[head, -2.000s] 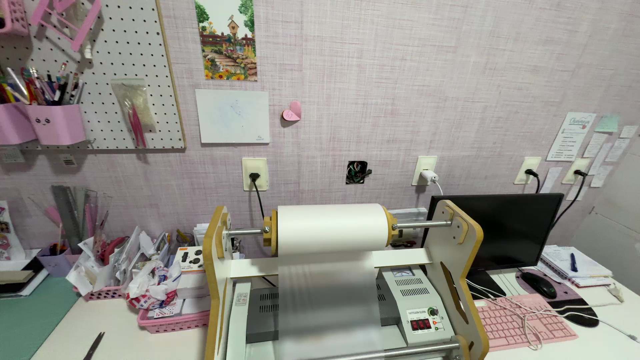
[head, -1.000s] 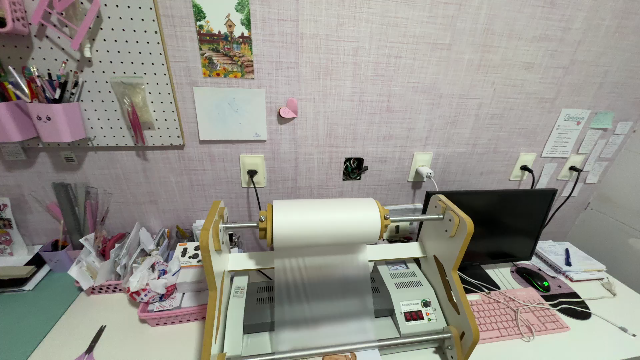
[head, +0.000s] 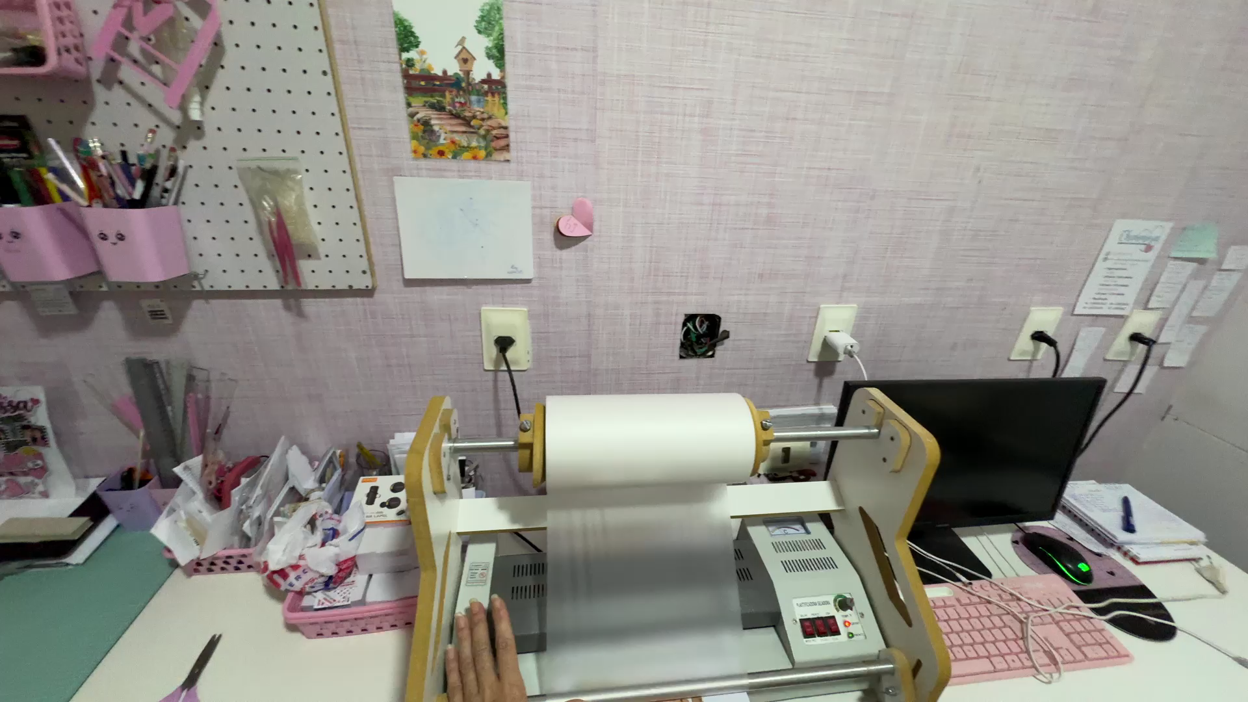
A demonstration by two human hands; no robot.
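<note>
My left hand (head: pixel 485 655) lies with its fingers extended on the left end of a grey laminating machine (head: pixel 817 585), beside the frame's left side panel. Above the machine, a roll of laminating film (head: pixel 650 439) sits on a metal rod between two side panels, and a translucent sheet of film (head: pixel 639 585) hangs down from it over the machine. A metal bar (head: pixel 721 681) crosses the front. A sliver of skin shows at the bottom edge near the bar; whose finger it is cannot be told. My right hand is not otherwise visible.
Scissors (head: pixel 195 673) lie at the lower left, near a green cutting mat (head: pixel 78 604). Pink baskets (head: pixel 351 616) of papers stand left of the machine. To the right are a monitor (head: pixel 975 448), pink keyboard (head: pixel 1038 624), black mouse (head: pixel 1058 558) and loose white cables.
My left hand has come into view onto the machine's left end; neither earlier frame shows it there. The scissors show more fully than two seconds ago.
</note>
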